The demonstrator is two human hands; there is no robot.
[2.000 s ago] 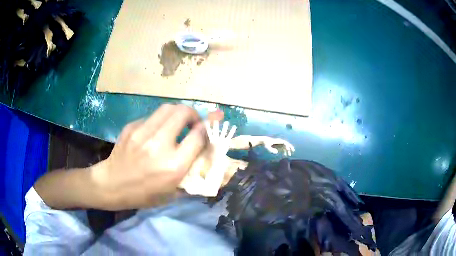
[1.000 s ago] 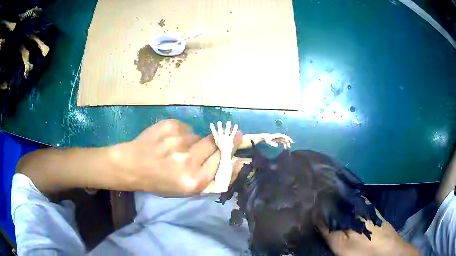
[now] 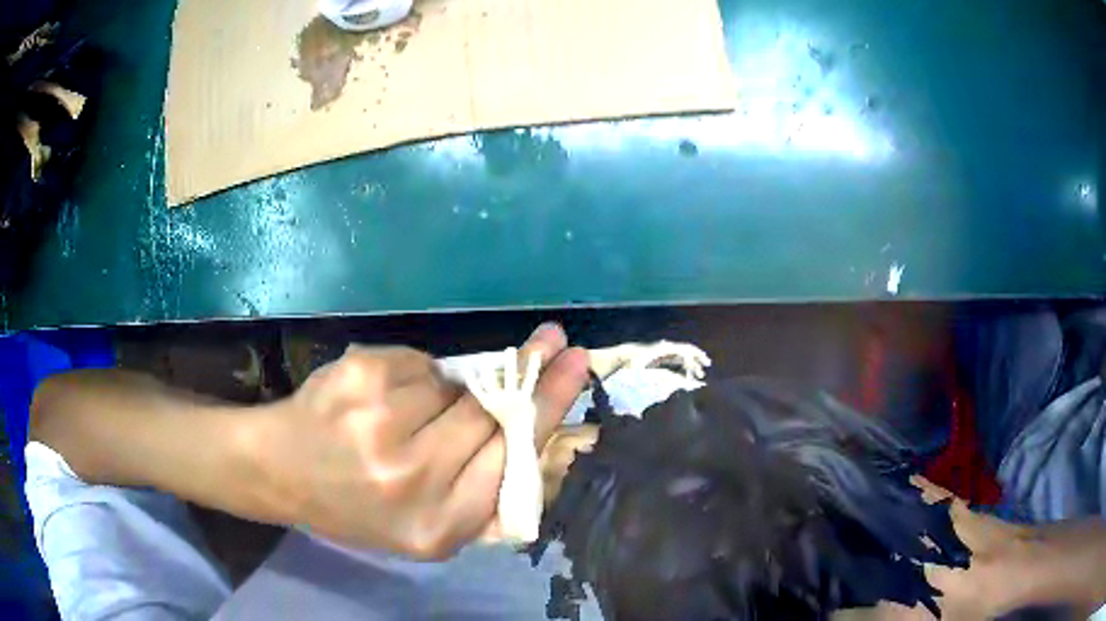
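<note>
My left hand (image 3: 400, 455) grips the beige torso part (image 3: 519, 467) below the table edge. One beige arm with spread fingers points up over my knuckles and the other (image 3: 649, 358) reaches right. The black lower-body part (image 3: 740, 485), a mass of ragged flaps, lies against the torso's right side; whether the joint is closed is hidden. My right hand (image 3: 976, 564) is at the lower right, at the black part's right side, its fingers hidden under the flaps.
A cardboard sheet (image 3: 509, 73) lies on the glossy green table (image 3: 546, 231), with a whitish dish (image 3: 364, 12) cut off by the top edge and a brown stain beside it. Black parts with beige limbs (image 3: 43, 121) are heaped at the left. Something blue (image 3: 61, 364) is below the table.
The table, cardboard and dish sit higher in the view. My left hand has moved from in front of the torso to gripping it. My right hand has come into view at the black part.
</note>
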